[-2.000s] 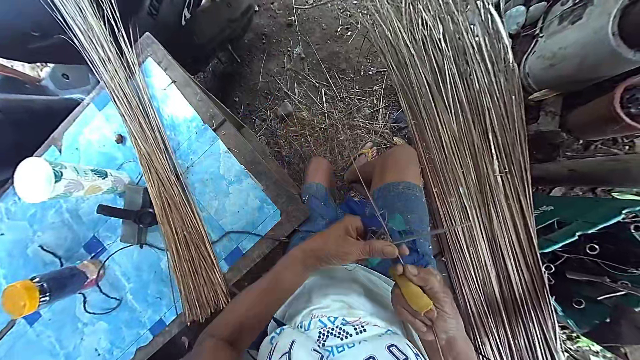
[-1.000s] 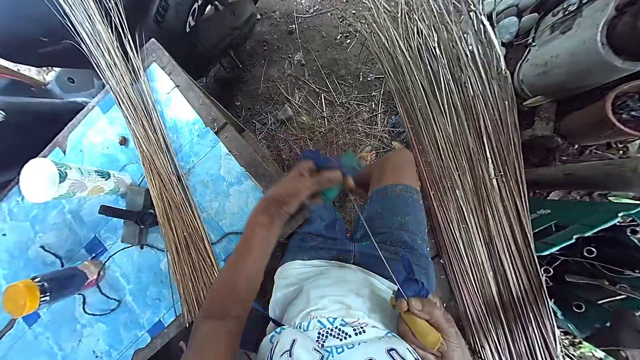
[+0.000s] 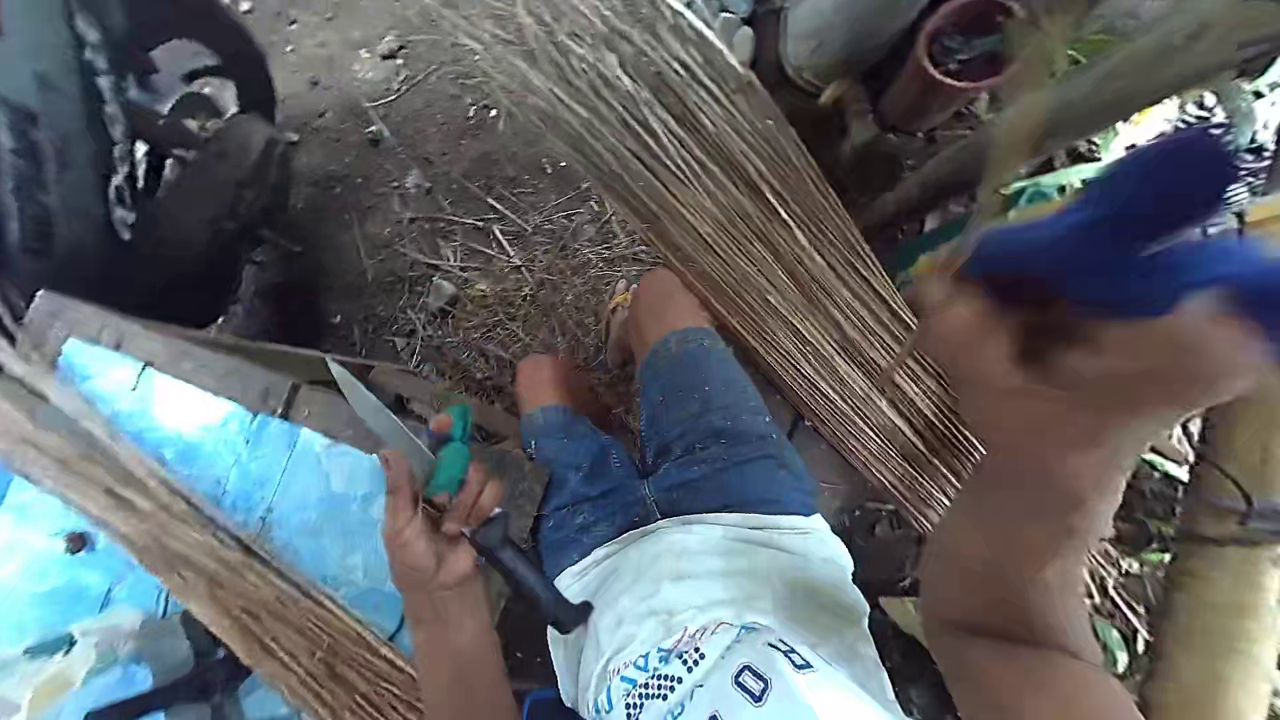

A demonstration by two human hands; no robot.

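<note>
My left hand (image 3: 435,525) holds a knife with a pointed steel blade (image 3: 378,408) and a black handle (image 3: 530,575), at the left of my lap. Green cloth (image 3: 450,455) lies around or against its fingers. Raised at the right and blurred by motion, my right hand (image 3: 1080,360) has blue cloth (image 3: 1110,240) on or against its fingers; whether it grips anything is unclear. Beside my right leg lies a wide bundle of thin brown sticks (image 3: 760,230). Another stick bundle (image 3: 190,540) crosses the blue-topped table at the lower left.
The blue table (image 3: 230,450) has a worn wooden edge. A dark wheel-like object (image 3: 190,150) is at the upper left. Loose sticks litter the soil (image 3: 520,260). A reddish pipe (image 3: 940,70) and a thick pole (image 3: 1060,90) are at the upper right, with bamboo (image 3: 1215,570) below.
The view has shifted. My right hand has risen from beside my lap. A knife shows in my left hand, and the yellow object earlier in my right hand is no longer clearly seen.
</note>
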